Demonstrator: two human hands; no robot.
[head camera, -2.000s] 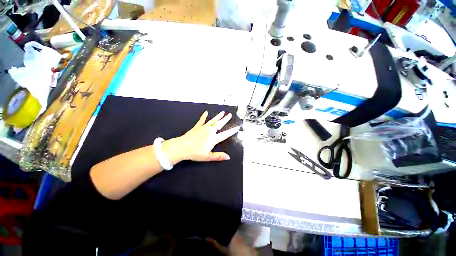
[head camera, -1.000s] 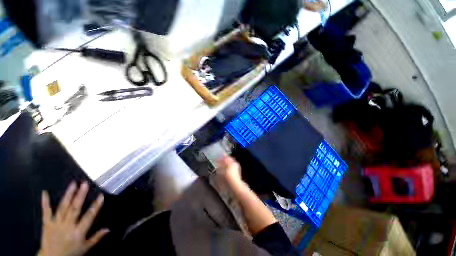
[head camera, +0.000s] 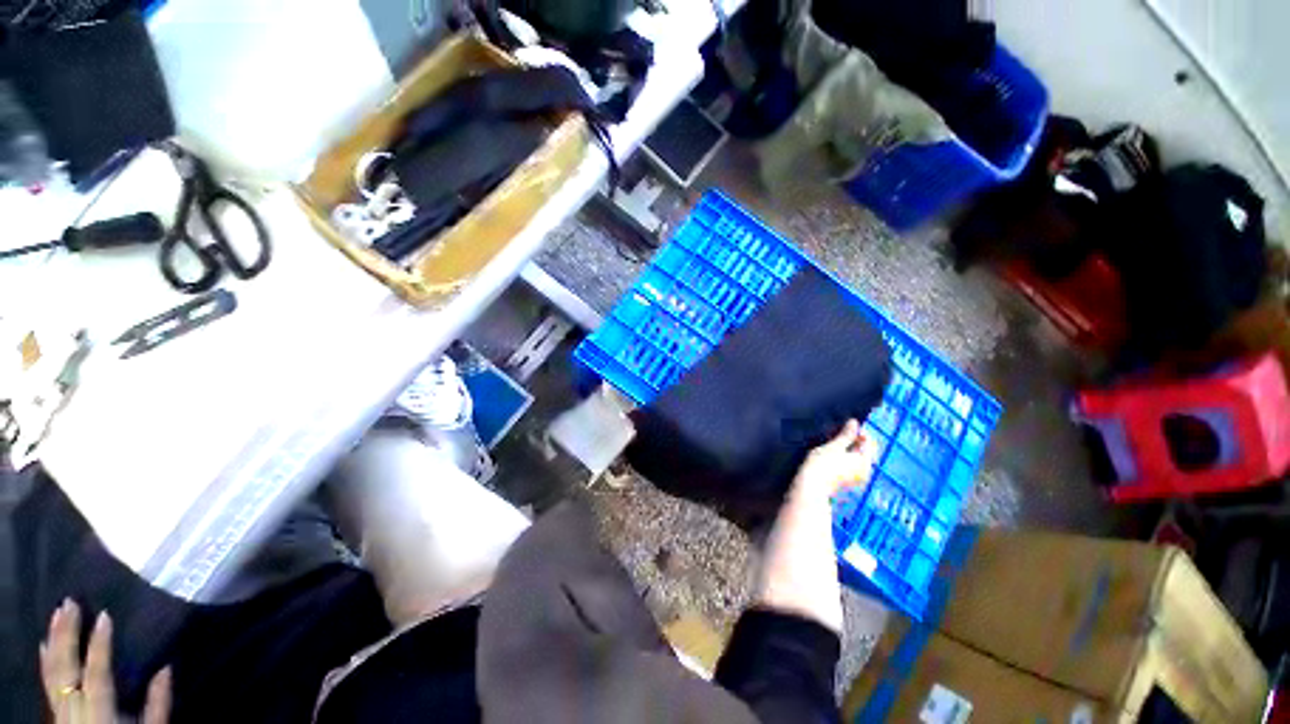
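Observation:
My left hand (head camera: 92, 693) is at the bottom left, cut off by the picture's edge. Its fingers are apart on a black fabric panel (head camera: 57, 566) that hangs over the table's front edge. My right hand (head camera: 835, 474) reaches down to the blue crate (head camera: 920, 523). Its bent fingers are at the near right edge of black cloth pieces (head camera: 771, 382) lying across the crate. Whether they pinch the cloth is not clear.
On the white table (head camera: 255, 382) are black-handled scissors (head camera: 212, 234), snips (head camera: 177, 323), a screwdriver (head camera: 113, 234) and an open box (head camera: 425, 269). A cardboard box (head camera: 1033, 608), a red stool (head camera: 1195, 431) and another blue crate (head camera: 920, 184) stand on the floor.
The view has swung from the sewing machine down to the right, towards the crate. My right hand has moved from beside the crate to the cloth on it. My left hand stays on the panel.

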